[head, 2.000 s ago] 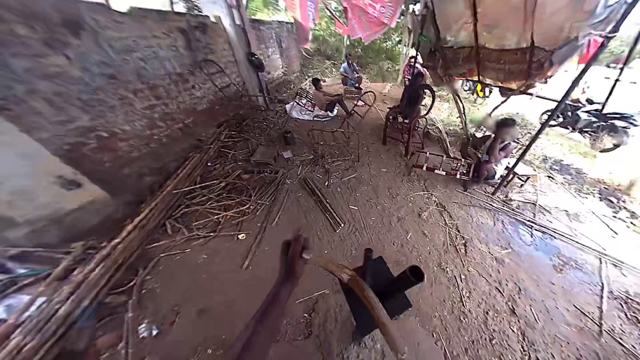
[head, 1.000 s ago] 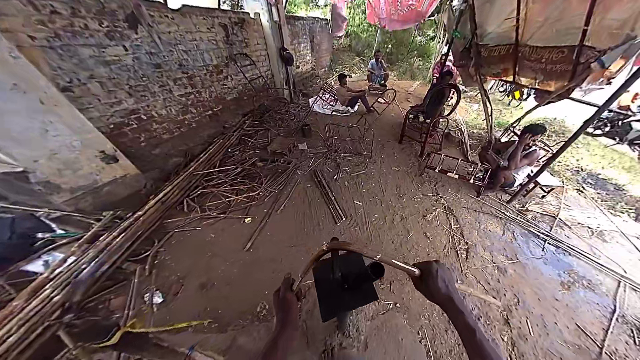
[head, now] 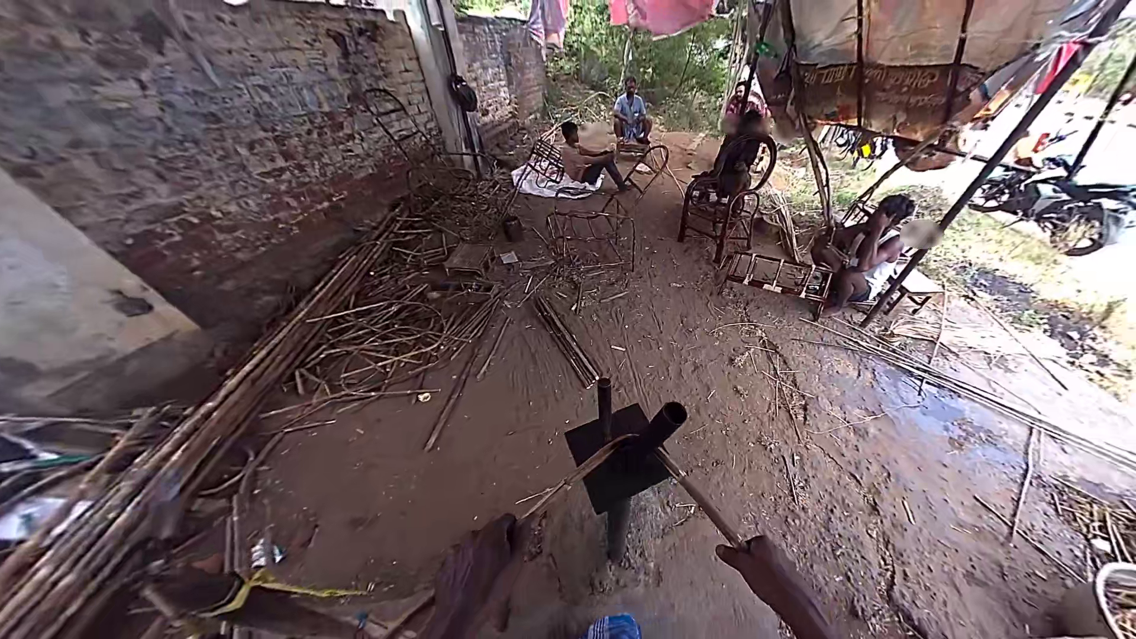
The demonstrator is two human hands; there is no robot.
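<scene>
A cane pole (head: 701, 500) runs bent around the uprights of a dark metal bending stand (head: 621, 497), which has a square plate with a thin and a thick pipe on top. The pole passes between the thin pipe and the thick one and slopes down on both sides. My left hand (head: 484, 559) is closed around its left part, at the lower middle of the view. On the right, my right hand (head: 765, 568) grips the other part. The far side of the bend is partly hidden by the thick pipe.
Long cane poles (head: 266, 364) lie along the brick wall, beside a tangle of thin canes (head: 399, 333). A short cane bundle (head: 566, 342) lies beyond the stand. Several people sit farther off among cane frames (head: 593, 235). A bucket (head: 1109, 595) stands at the lower right.
The cane pole has come down from above the stand to lie around its pipes. Both hands are lower. Two seconds ago only my left hand showed on the pole.
</scene>
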